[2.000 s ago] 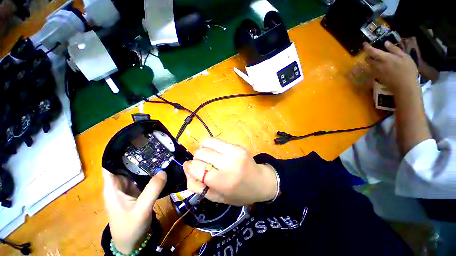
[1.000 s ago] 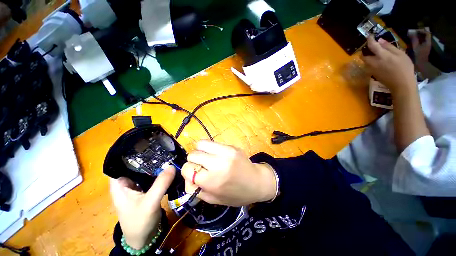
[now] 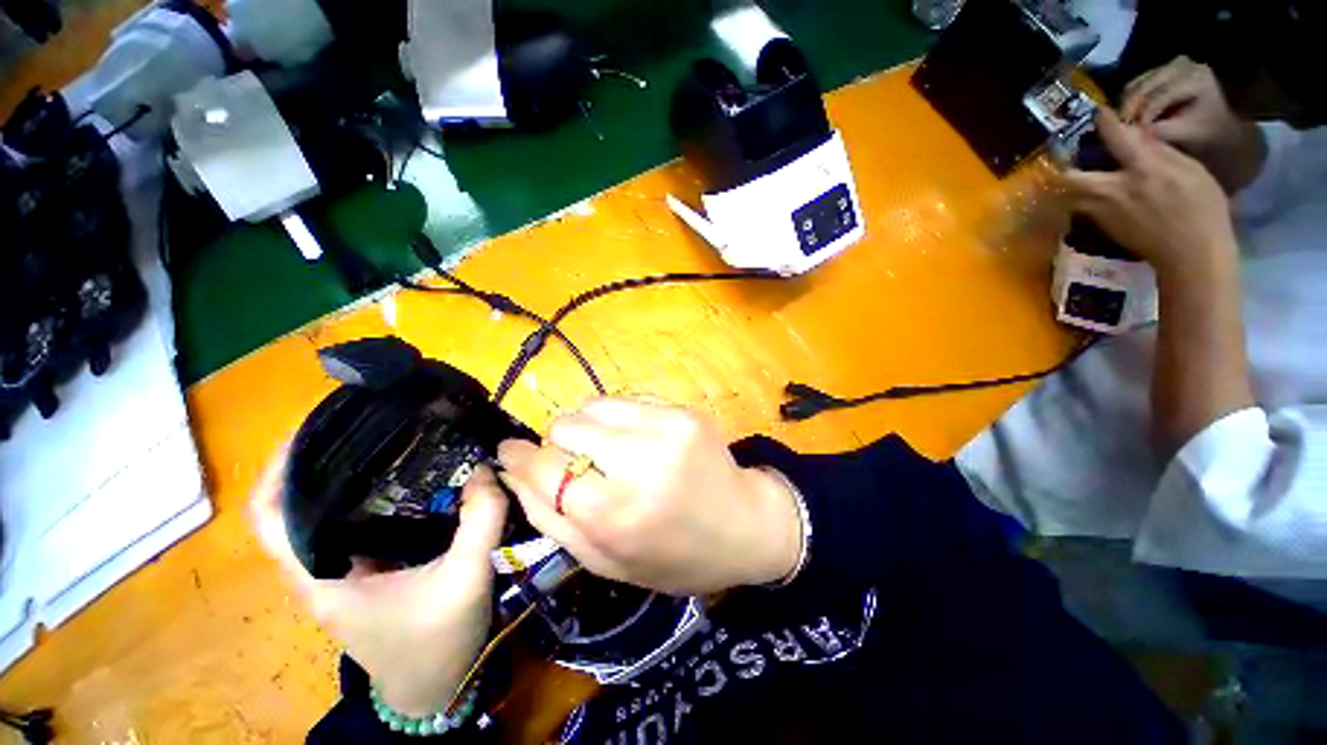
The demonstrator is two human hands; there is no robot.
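Note:
A black rear housing shell (image 3: 323, 469) is held tilted over the orange tabletop, its open side towards me. A main board (image 3: 425, 469) sits inside it. My left hand (image 3: 415, 604) grips the shell from below, thumb at the board's edge beside a small blue part. My right hand (image 3: 662, 495) has its fingertips pinched together at the shell's right edge; what they pinch is too small and covered to tell. The white and black camera base (image 3: 619, 626) lies below my right hand, near my lap, with thin wires and a yellow-white label (image 3: 521, 556) by it.
A white camera unit (image 3: 786, 197) stands ahead, its black cable (image 3: 640, 288) running towards the shell. More white housings (image 3: 245, 153) are on the green mat (image 3: 240, 299). Black parts (image 3: 73, 299) are on a white tray (image 3: 109, 495) at left. Another person's hands (image 3: 1164, 189) work at right.
My left hand has turned the shell, so the board shows more edge-on. My left thumb and right fingertips are closer together. The other person's second hand has come in to the work at right.

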